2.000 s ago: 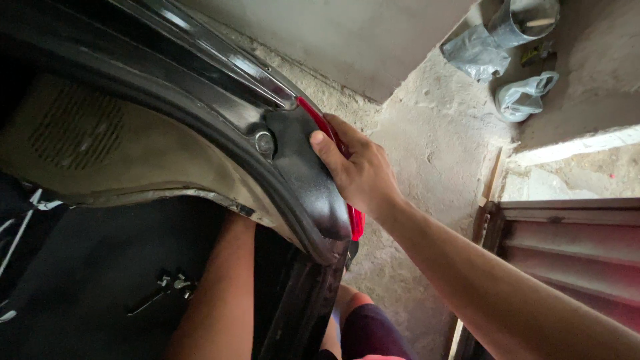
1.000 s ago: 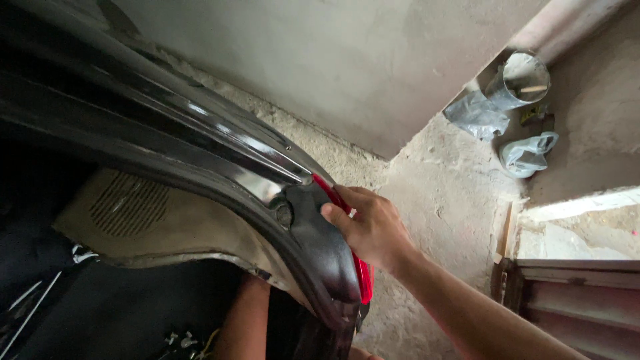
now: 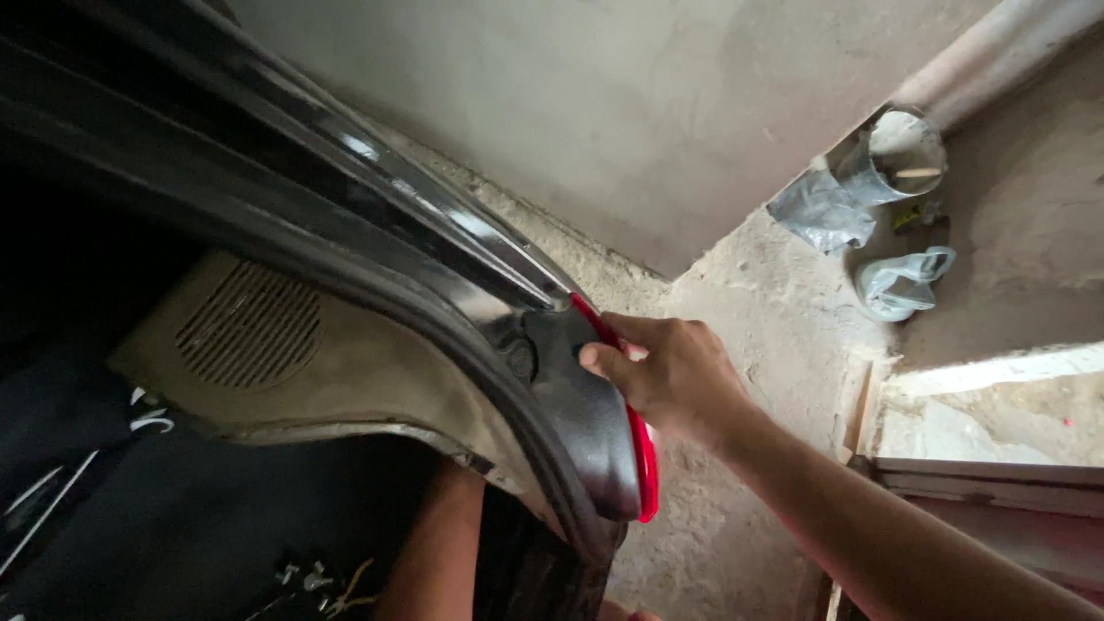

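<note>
My right hand grips the edge of a red tail light at the rear corner of a dark car, its thumb on the black inner face beside the light. Next to the light runs a black rubber weatherstrip. My left forearm goes up behind a beige trim panel with a slotted round grille; my left hand is hidden behind that panel.
Small metal fasteners and thin rods lie on the dark surface at lower left. A grey wall stands close beyond the car. Plastic bags and a bucket stand on the concrete floor at upper right.
The view has shifted somewhat. My right hand stays at the tail light, and my left forearm stays behind the trim panel.
</note>
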